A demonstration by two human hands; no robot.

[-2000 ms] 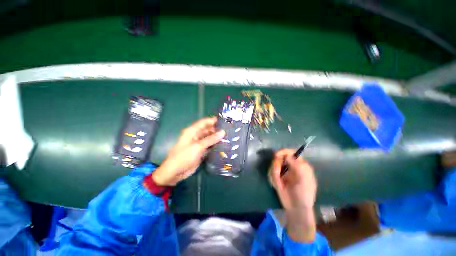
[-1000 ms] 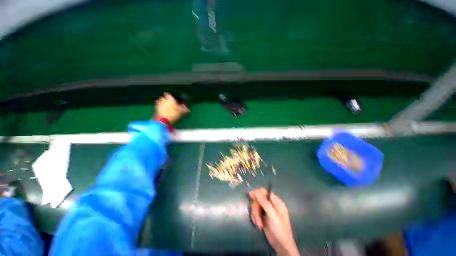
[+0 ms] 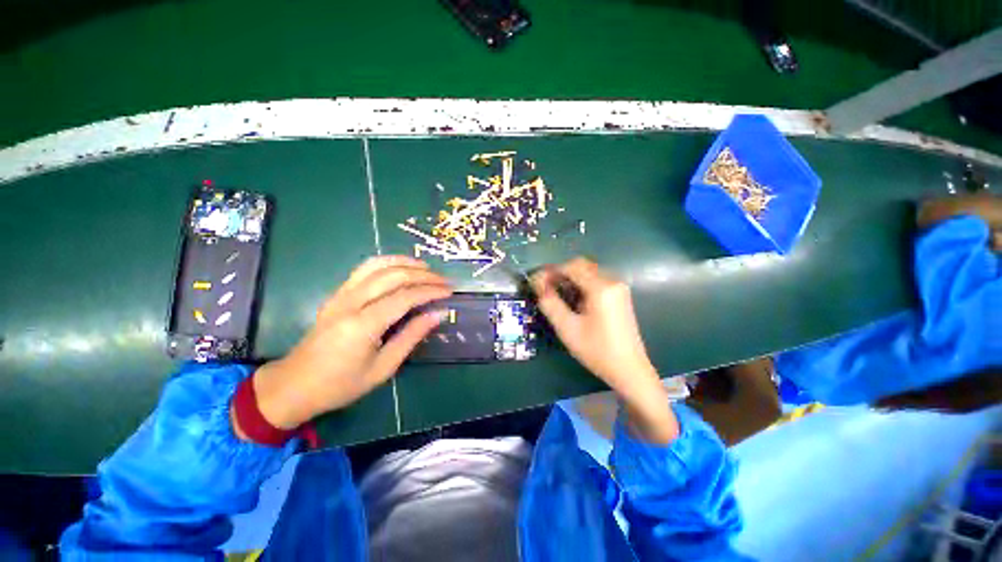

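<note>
A black open-backed phone unit [image 3: 467,343] lies sideways in front of me, its blue-white board end pointing right. My left hand [image 3: 368,329] lies over its left end with the fingers on it. My right hand [image 3: 588,318] is at its right end, fingers closed around a thin dark tool that is mostly hidden; its pale tip seems to point up and left. A loose heap of small white and yellow-orange strips [image 3: 478,220] lies just beyond the phone. A second open-backed phone unit [image 3: 220,274] lies upright at the left.
A blue bin [image 3: 791,181] holding tan strips stands at the right behind a neighbour's sleeve [image 3: 956,296]. A white edge strip [image 3: 308,117] borders the green conveyor, which carries phones [image 3: 489,17]. A brown box [image 3: 738,401] is below the bench.
My left hand has come back from the conveyor to a phone on the bench. My right hand has moved to that phone's right end. The view has tilted down.
</note>
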